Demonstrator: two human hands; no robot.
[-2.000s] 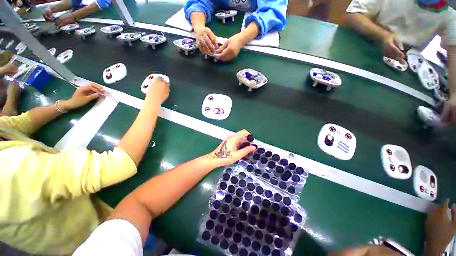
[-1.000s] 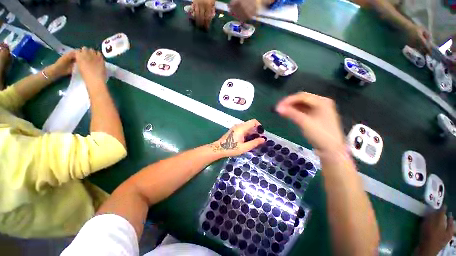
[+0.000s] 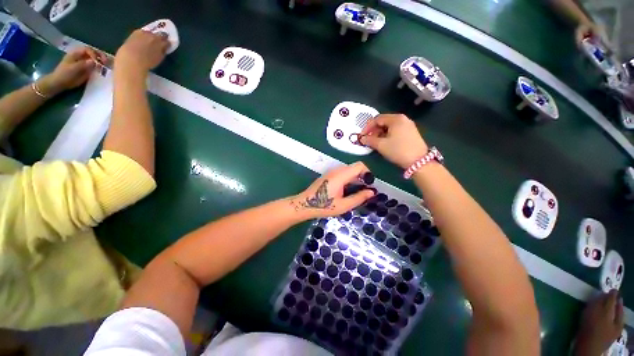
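Note:
My left hand (image 3: 340, 192) holds the upper left corner of a clear pad sheet (image 3: 396, 221) with rows of black discs; one disc shows by the fingertips. A larger pad sheet (image 3: 347, 285) lies flat on the green bench below it. My right hand (image 3: 395, 141), with a beaded bracelet, has its fingertips on the lower right part of a white housing cover (image 3: 343, 119) on the belt, by its oval opening. The fingers hide what they may hold. The cover lies flat, with reddish-brown round recesses and a grille.
Another cover (image 3: 237, 70) lies left on the belt; more covers (image 3: 534, 209) lie right. Open housings with wiring (image 3: 425, 78) stand farther across. A worker in yellow (image 3: 90, 229) reaches to a cover at left. A pale rail (image 3: 250, 128) edges the belt. A hand shows at lower right.
My right hand came into view and moved left onto the cover. My left hand stays on the sheet. Wired housings shifted right in view; the neighbour's hand moved onto a cover.

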